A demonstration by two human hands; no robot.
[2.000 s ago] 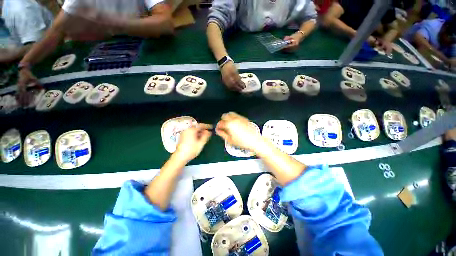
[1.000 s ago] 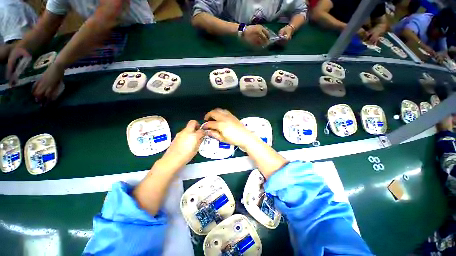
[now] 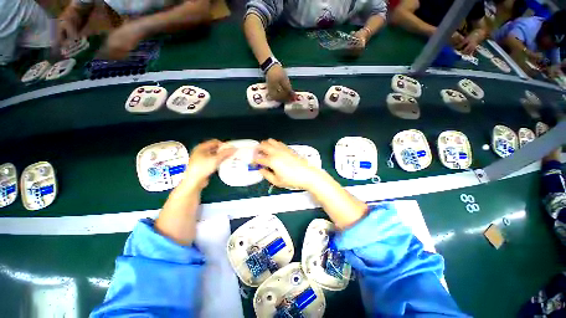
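Observation:
A cream housing half [image 3: 239, 166] with a blue part inside lies over the green conveyor between my hands. My left hand [image 3: 208, 163] has its fingers on the shell's left edge. My right hand [image 3: 280, 164] grips its right edge, fingertips near the blue part. Other housing halves with blue blocks stand on the belt, one to the left [image 3: 162, 166], one partly behind my right hand [image 3: 306, 158] and one further right [image 3: 355, 158]. Three more shells, one of them here [image 3: 260, 249], lie on the near bench between my forearms, with circuit boards and blue blocks inside.
A pale metal rail [image 3: 112, 222] edges the belt. Faceplates [image 3: 188, 99] lie on the far lane, and a person's hand [image 3: 278, 84] touches them. A grey post [image 3: 444, 37] rises at the right. White rings [image 3: 470, 202] and a tan piece [image 3: 494, 236] lie at the right.
My hands have moved apart from their close pinch and are now on both sides of a shell. The belt's shells have shifted left. The opposite person's hand has returned to the faceplates.

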